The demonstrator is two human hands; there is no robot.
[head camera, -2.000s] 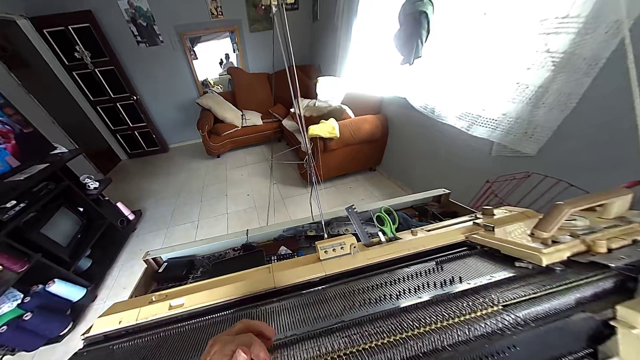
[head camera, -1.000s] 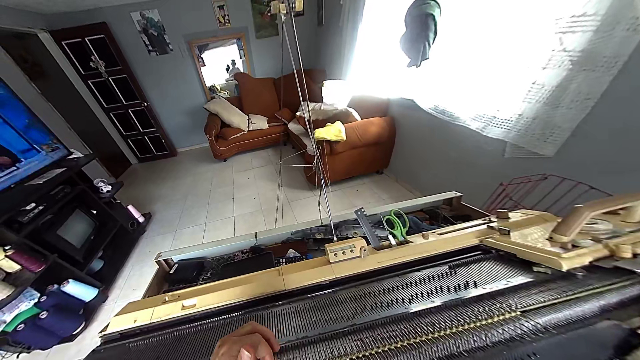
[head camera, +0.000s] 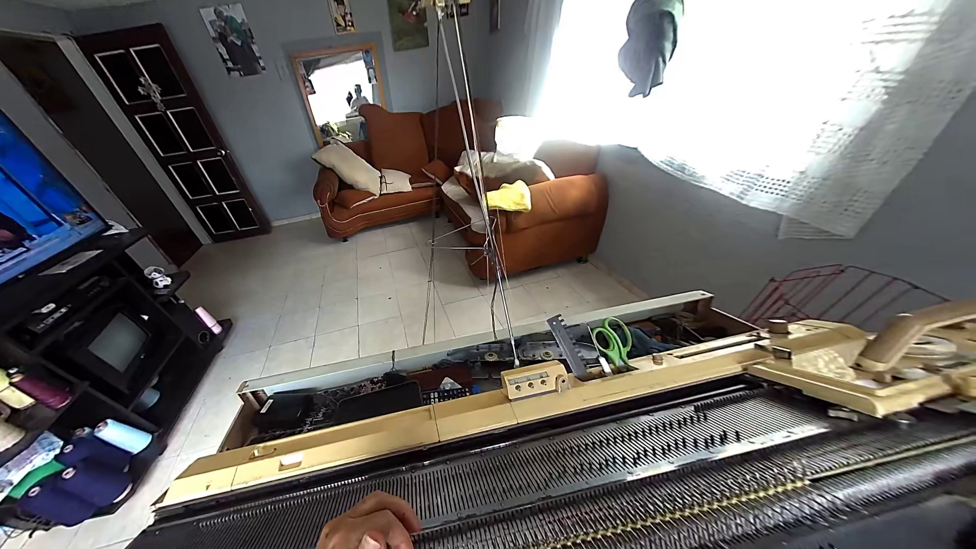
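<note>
At the bottom of the head view, my left hand point(head camera: 370, 522) rests with curled fingers at the needle bed point(head camera: 457, 465) of a flatbed knitting machine. Whether anything is between its fingers is hidden. My right hand is out of sight. A line of yellow yarn or knitting point(head camera: 686, 508) runs along the gap between the beds, right of my left hand. Several needles point(head camera: 663, 450) stand forward of the others on the rear bed. The cream carriage point(head camera: 854, 381), with its brown handle point(head camera: 907, 335), sits at the right end. Thin rods and strands rise from behind the machine.
Behind the bed, an open tray point(head camera: 343, 374) holds green-handled scissors point(head camera: 612, 341), a notched metal tool point(head camera: 566, 347) and small parts. A small cream block point(head camera: 534, 380) sits on the rear rail. Yarn cones point(head camera: 95, 480) fill a black shelf unit at left. Brown sofas point(head camera: 549, 213) stand beyond.
The view has turned somewhat left, showing more of the television. My left hand stays at the needle bed, and the carriage remains at the right.
</note>
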